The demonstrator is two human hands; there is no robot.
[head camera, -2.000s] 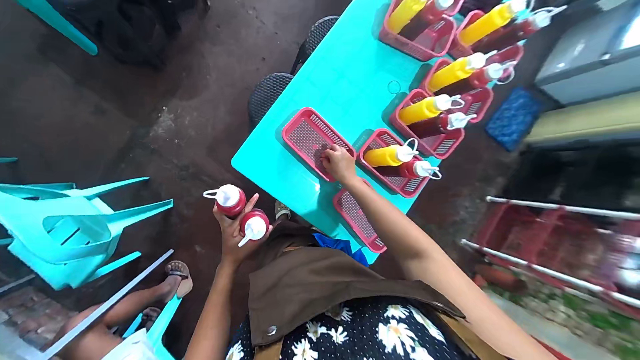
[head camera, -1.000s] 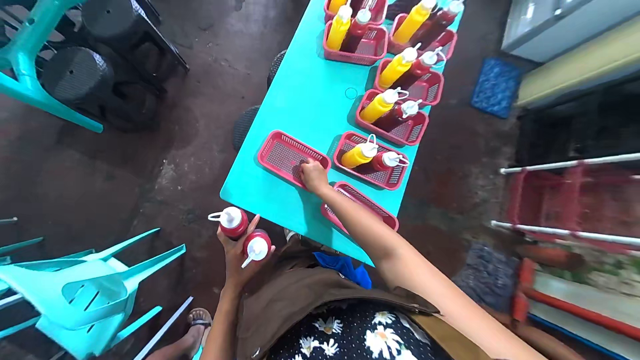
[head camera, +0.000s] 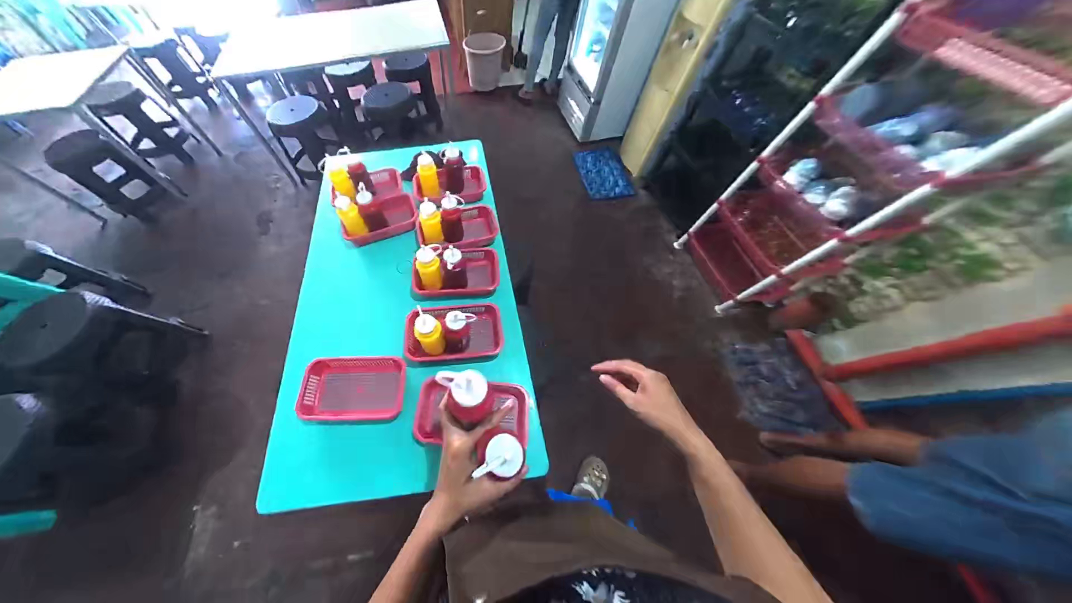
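Observation:
My left hand (head camera: 465, 469) holds two red squeeze bottles with white caps, one (head camera: 469, 400) above the near red plastic basket and the other (head camera: 502, 456) at the table's near edge. My right hand (head camera: 641, 389) is empty, fingers apart, over the floor right of the turquoise table (head camera: 352, 314). An empty red basket (head camera: 352, 390) lies on the table's near left part. Behind the near basket (head camera: 520, 410), another basket (head camera: 488, 331) holds a yellow squeeze bottle (head camera: 430, 334) and a red one (head camera: 456, 332). Several more such baskets with bottle pairs stand farther back.
Black stools (head camera: 59, 335) stand at the left, with white tables (head camera: 335, 35) at the back. On the right are a rack of red baskets with white poles (head camera: 837, 239), a blue mat (head camera: 603, 173), a glass-door fridge (head camera: 615, 67) and another person's legs (head camera: 913, 481).
My right hand has left the empty basket and is now off the table's right side. My left hand has brought the two red bottles over to the near basket. The view has turned widely.

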